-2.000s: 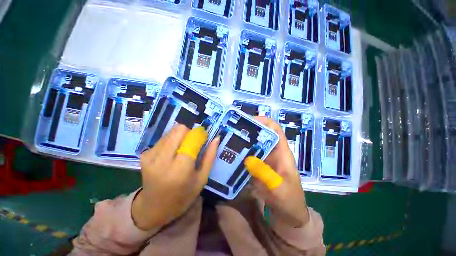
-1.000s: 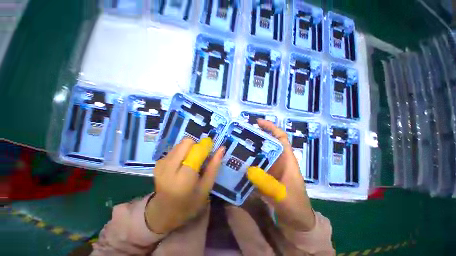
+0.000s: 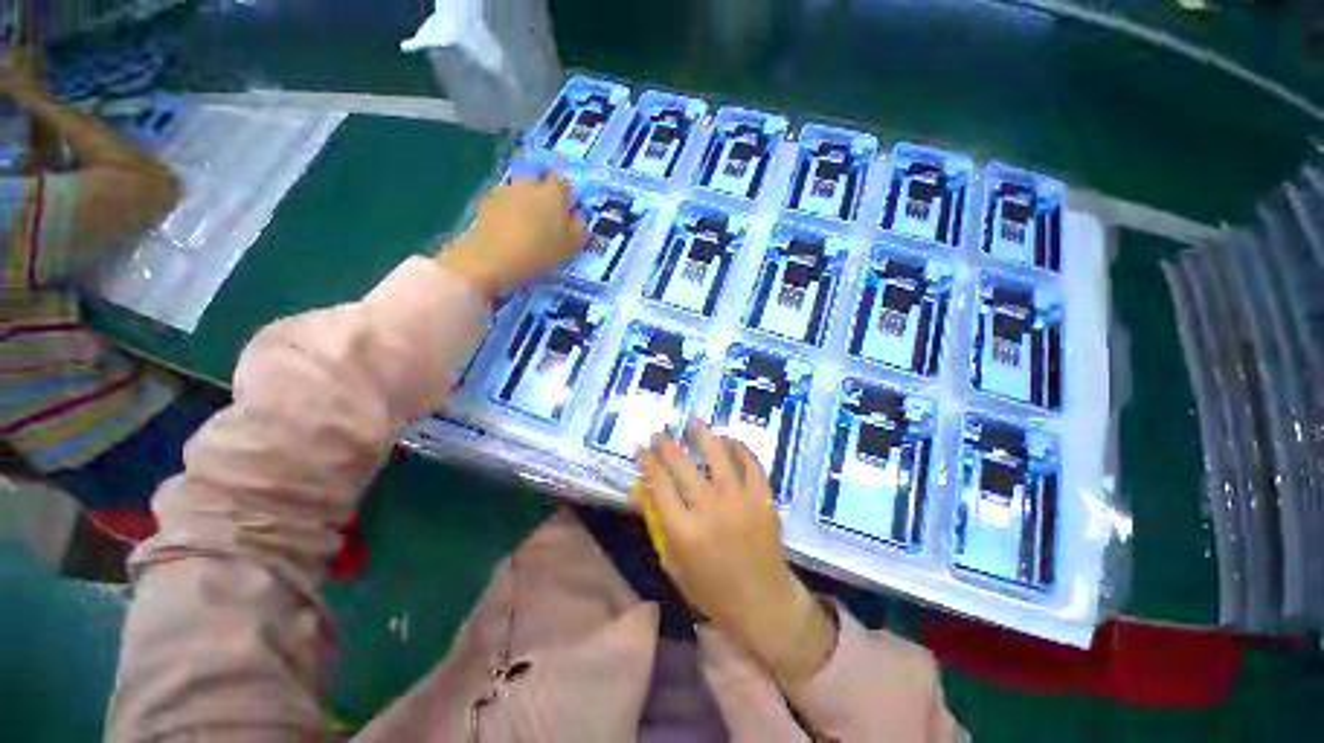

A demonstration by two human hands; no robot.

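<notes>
A clear blister tray (image 3: 1089, 581) lies tilted across the view, with light-blue plastic housings (image 3: 876, 465) in rows, open side up, black parts inside. My left hand (image 3: 523, 232) is curled over the tray's left side at the middle row; its fingertips and whatever is under them are hidden. My left sleeve covers the near left corner. My right hand (image 3: 712, 523) is at the tray's front edge, fingers over the front-row housings and the yellow-cotted thumb at the rim.
A tall leaning stack of grey trays (image 3: 1256, 421) stands at the right. Another person's arm (image 3: 124, 182) and striped sleeve are at the left, beside a clear tray (image 3: 240, 218). A white bundle (image 3: 487, 58) is beyond the tray. A red stool (image 3: 1104, 661) shows below the bench edge.
The two housings are no longer held up between my hands. My left hand has moved up-left to the tray's side, my right hand down to its front edge. The view has shifted left.
</notes>
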